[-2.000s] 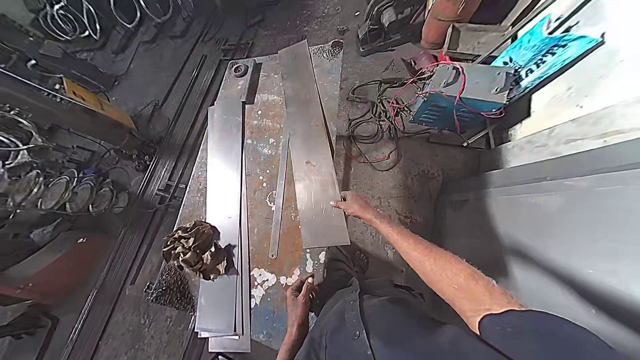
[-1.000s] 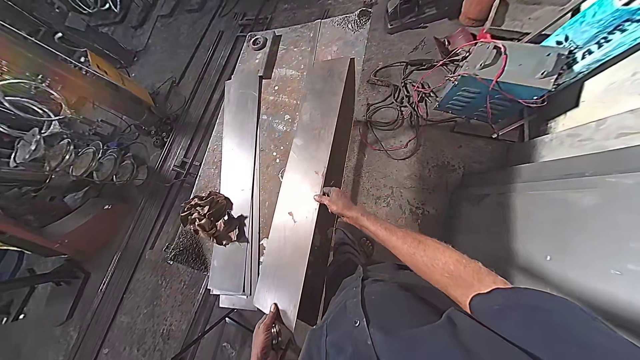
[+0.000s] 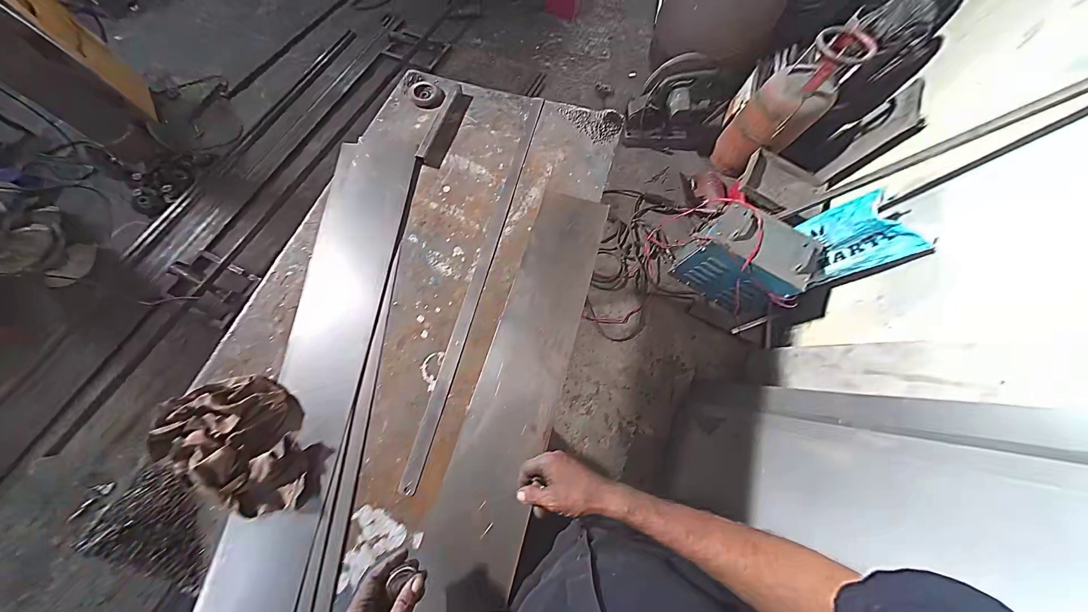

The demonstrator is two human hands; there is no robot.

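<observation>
A long flat sheet-metal strip [image 3: 510, 365] lies lengthwise over the right side of a rusty, paint-spotted metal table [image 3: 450, 221]. My right hand [image 3: 565, 486] is closed at the strip's right edge, thumb on top. Near the bottom edge of the view, my left hand [image 3: 391, 586] is beside the strip's near left part, fingers curled around a small round object that I cannot name. Between this strip and a stack of similar strips [image 3: 340, 280] on the left lies a narrow steel ruler [image 3: 442, 382]. A crumpled brown cloth or paper [image 3: 238, 442] rests on the stack.
A round metal piece [image 3: 426, 94] and a short metal bar [image 3: 440, 127] sit at the table's far end. Right of the table are tangled cables [image 3: 625, 255], a blue welding machine [image 3: 739, 255] and an orange gas cylinder [image 3: 773, 110]. Long metal bars [image 3: 255, 144] lie on the floor at left.
The strip at my right hand was lifted and tilted a second ago, hiding the ruler; it now lies lower on the table's right side, and the ruler shows again. The view has shifted.
</observation>
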